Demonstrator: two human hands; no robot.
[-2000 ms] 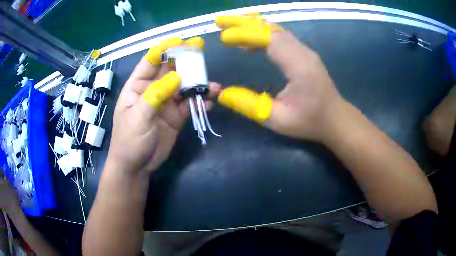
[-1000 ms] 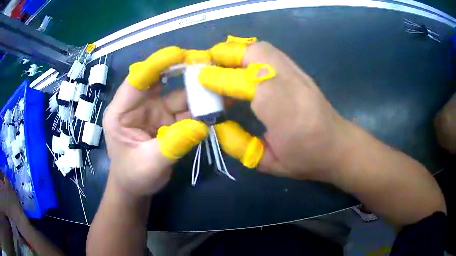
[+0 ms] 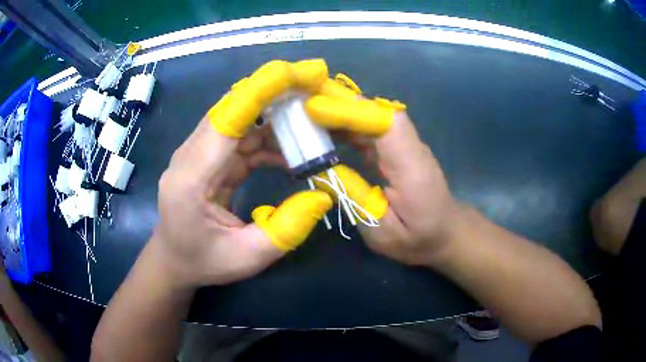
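A white transformer unit (image 3: 300, 134) with a black end is held above the bench between both hands, tilted with its black end down and to the right. Thin white lead wires (image 3: 343, 203) splay from that end. My left hand (image 3: 219, 184) wears yellow finger cots; its fingers are at the unit's top and its thumb at the black end. My right hand (image 3: 404, 170), also in yellow cots, has fingers on the unit's upper right side and its thumb behind the leads. A small part near the left fingertips is mostly hidden.
A pile of white units with leads (image 3: 113, 136) lies at left, beside a blue bin (image 3: 37, 184). A white rail (image 3: 425, 35) edges the green conveyor (image 3: 212, 14). A dark leaded part (image 3: 592, 92) lies far right. Other people's arms show at both sides.
My right hand has come in from apart and closed on the unit. The unit has tilted, its leads swinging right. The camera view has shifted slightly.
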